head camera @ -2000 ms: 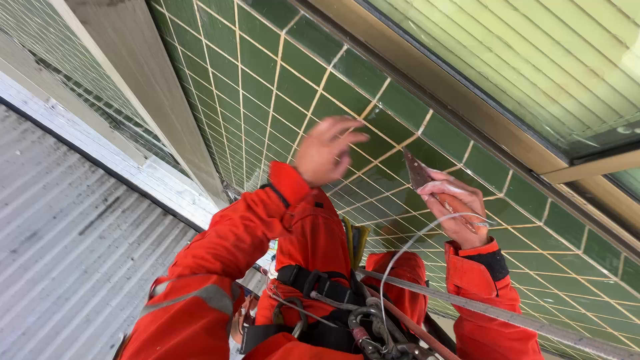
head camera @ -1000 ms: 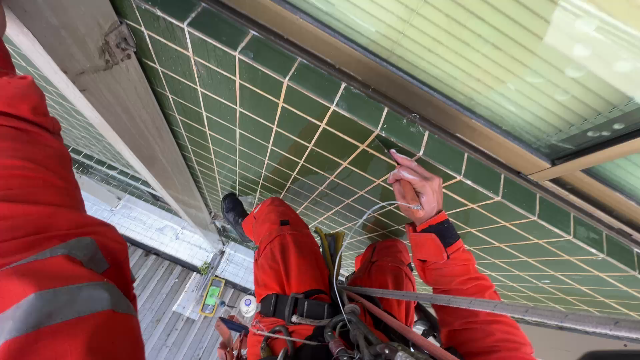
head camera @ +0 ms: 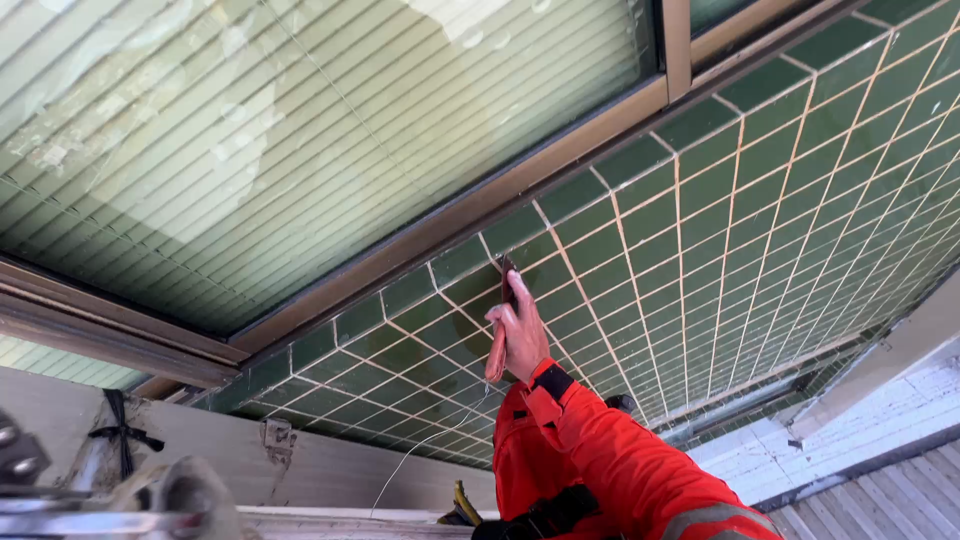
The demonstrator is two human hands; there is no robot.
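Observation:
My right hand [head camera: 521, 330], in a red sleeve with a black cuff tab, grips a scraper [head camera: 496, 351] by its reddish-brown handle. One finger lies along the dark blade, whose tip meets a light grout joint of the green tiled wall [head camera: 645, 240], just below the window ledge. A thin wire lanyard [head camera: 420, 442] runs from the handle end down to the lower left. My left hand is out of view. Below the right hand show a red trouser leg [head camera: 517, 450] and part of a dark shoe [head camera: 619, 403].
A brown metal window frame [head camera: 465, 217] borders ribbed glass [head camera: 315, 135]. At lower left are a pale beam [head camera: 360, 472], a black tie [head camera: 124, 433] and blurred metal gear [head camera: 97, 523]. Far below at right lies a corrugated roof [head camera: 885, 495].
The view has swung strongly toward the window. My left hand, visible two seconds ago, has left the view. The right hand still holds the scraper at the tiles.

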